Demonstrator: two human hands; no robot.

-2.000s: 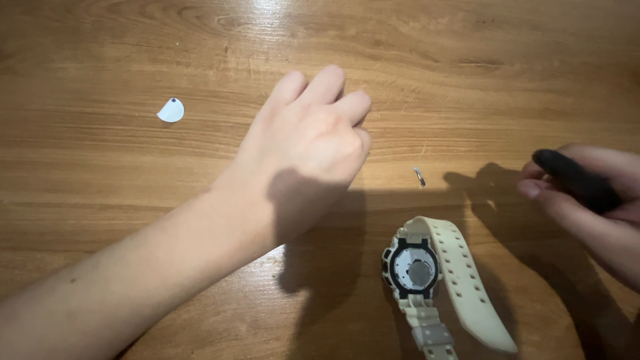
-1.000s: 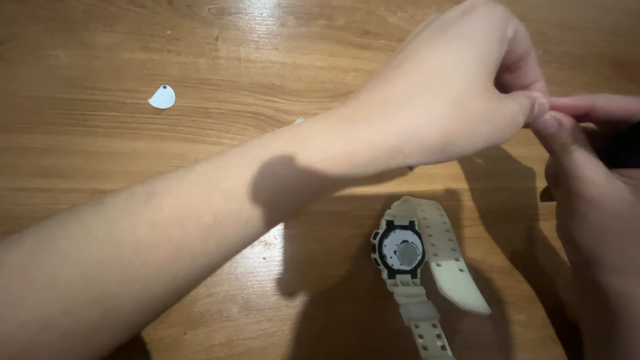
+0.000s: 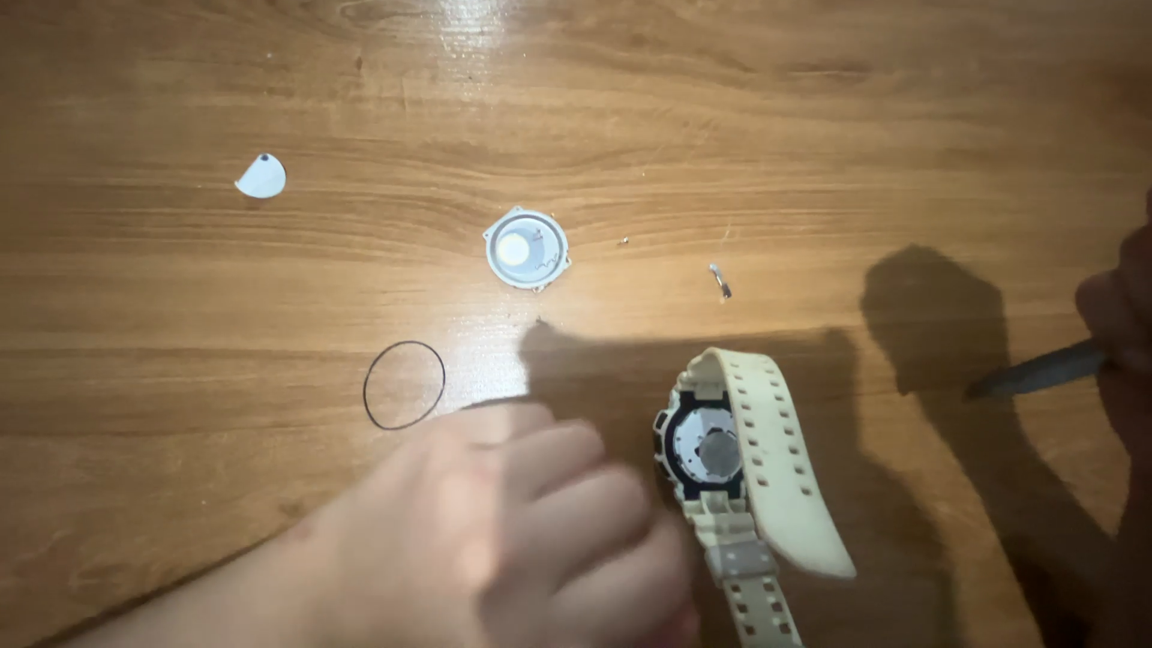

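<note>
A cream wristwatch point(image 3: 706, 445) lies face down, its back off and a round battery showing in the movement. Just left of it is my left hand point(image 3: 540, 540), blurred and with fingers curled; whether it pinches anything is hidden. At the right edge my right hand point(image 3: 1120, 315) holds a slim grey tool point(image 3: 1035, 371) with a dark tip pointing left. Above my left hand lies the metal watch case back point(image 3: 527, 249), inner side up. A thin black rubber gasket ring point(image 3: 404, 385) rests to its lower left.
A white round piece with a cut-off side point(image 3: 263, 176) lies at the upper left of the wooden table point(image 3: 810, 117). A small metal part point(image 3: 720, 281) sits above the watch, and a tiny screw-like bit point(image 3: 624, 240) is right of the case back.
My left hand has moved from beside my right hand at the upper right down to the bottom centre. The case back and gasket ring, hidden before, now show.
</note>
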